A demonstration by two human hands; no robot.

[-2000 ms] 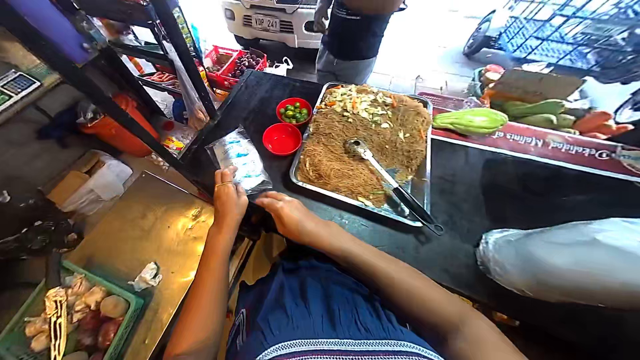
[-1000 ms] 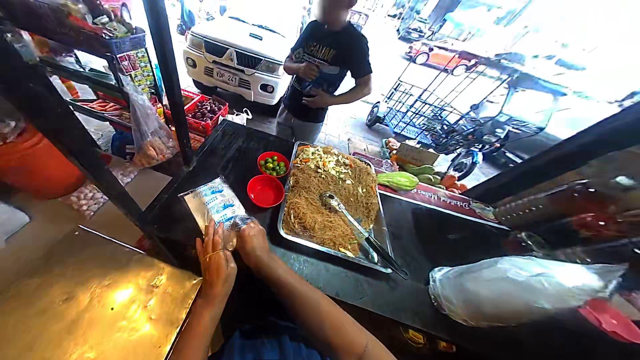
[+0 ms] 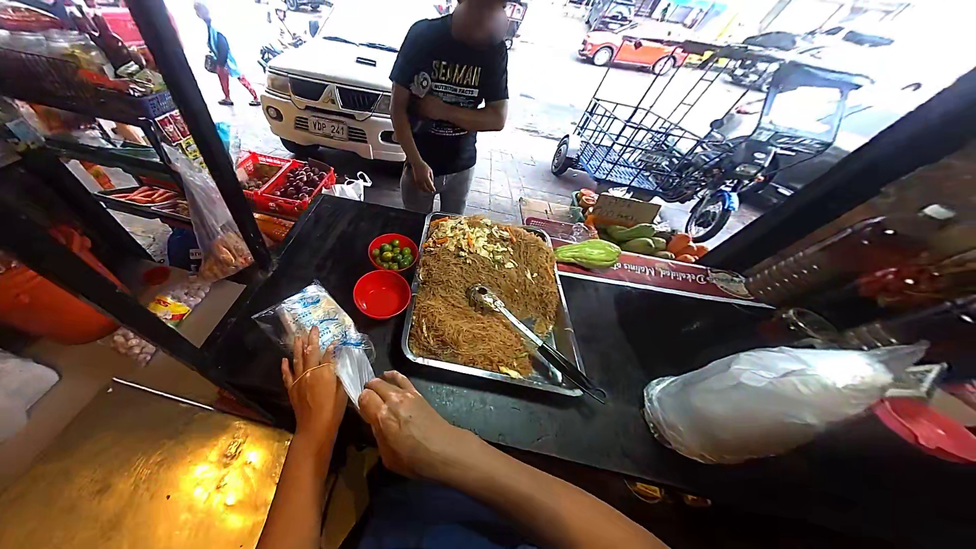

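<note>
My left hand [image 3: 314, 389] lies with spread fingers on a stack of clear plastic bags [image 3: 316, 314] with blue print, at the left of the black counter. Pinched in my right hand [image 3: 396, 415] is the end of a thin plastic bag [image 3: 353, 372], pulled out from the stack toward me. Right of the hands stands a metal tray [image 3: 488, 379] of cooked noodles [image 3: 473, 328] topped with chopped vegetables [image 3: 474, 238]. Tongs [image 3: 526, 332] with black handles rest across the noodles and the tray's near edge. Beside the tray are a red bowl [image 3: 381, 294] and a red bowl of green calamansi [image 3: 393, 253].
A person [image 3: 450, 99] stands across the counter [image 3: 534, 423]. A white plastic bundle [image 3: 762, 400] lies at right, a green chayote [image 3: 587, 254] behind the tray. Black posts [image 3: 202, 130] and shelves frame the left, with a hanging bag of produce [image 3: 216, 229]. A gold-coloured surface [image 3: 145, 473] lies lower left.
My right hand has drawn the thin bag out from the stack toward me. The person across the counter has lowered one arm. The view has tilted up toward the street.
</note>
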